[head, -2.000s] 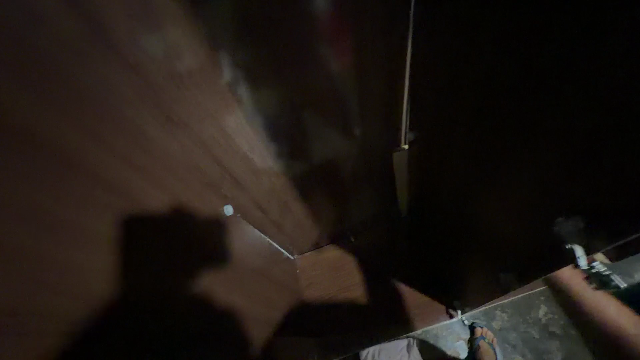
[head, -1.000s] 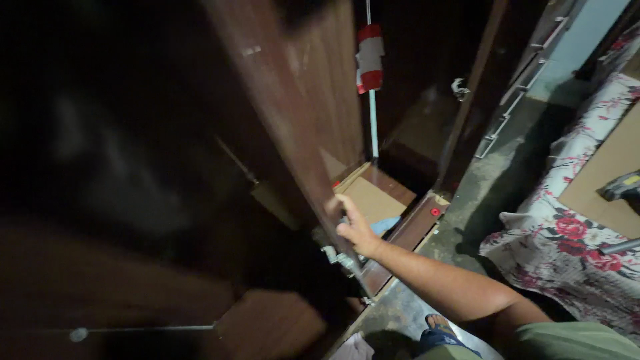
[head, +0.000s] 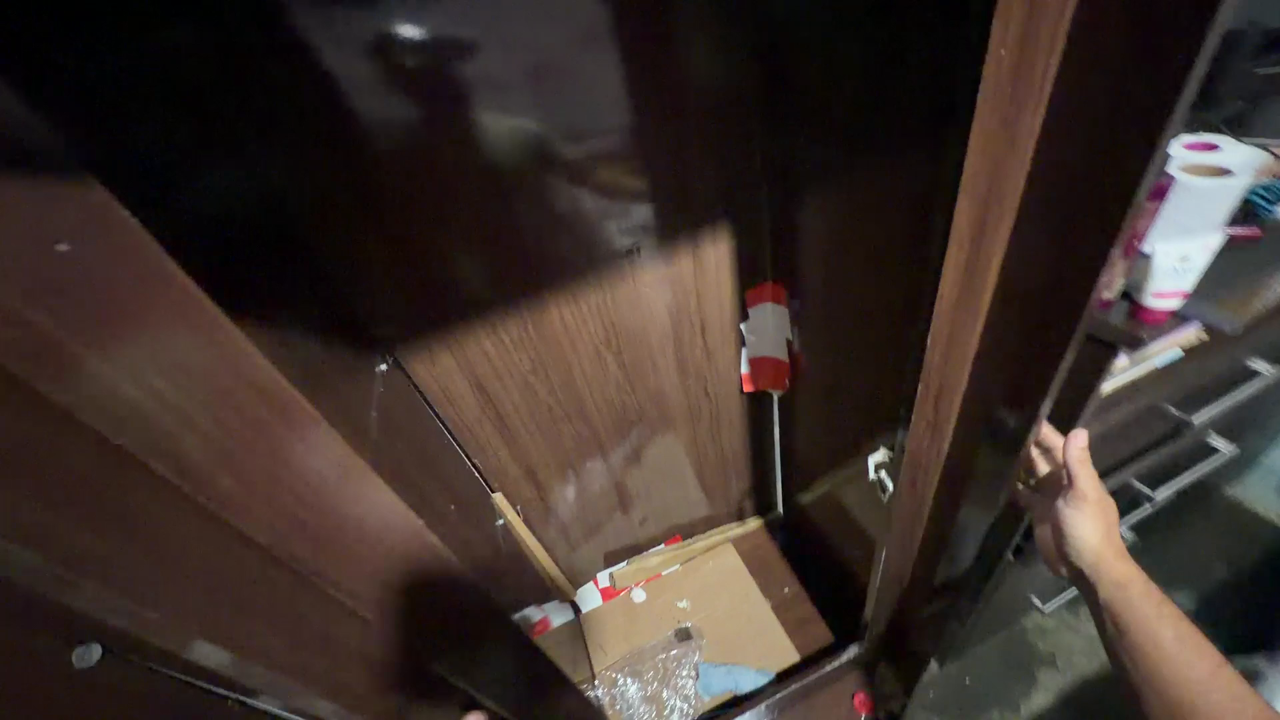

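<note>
At the right of the head view, my right hand (head: 1080,520) has its fingers at the outer edge of a dark wooden cabinet door (head: 1000,400), thumb pointing up. Only a fingertip, seemingly of my left hand (head: 475,715), shows at the bottom edge, beside a dark upright panel; the rest is out of view. Between them the cabinet stands open, with a wood-grain inner panel (head: 600,400). On its floor lie a cardboard sheet (head: 700,610), crumpled clear plastic (head: 655,675) and a light blue piece (head: 735,680). Red and white tape (head: 767,335) wraps an upright rod inside.
A metal latch (head: 880,470) sits on the inner side of the right door. Beyond that door are a white and pink tube (head: 1180,250) on a dark surface and a metal rack (head: 1180,460) below. A red knob-like piece (head: 862,703) is at the cabinet's front edge.
The view has shifted strongly. One second ago a hand was on the edge of a dark panel left of the opening; now my right hand is at the right door's outer edge. More of the interior shows.
</note>
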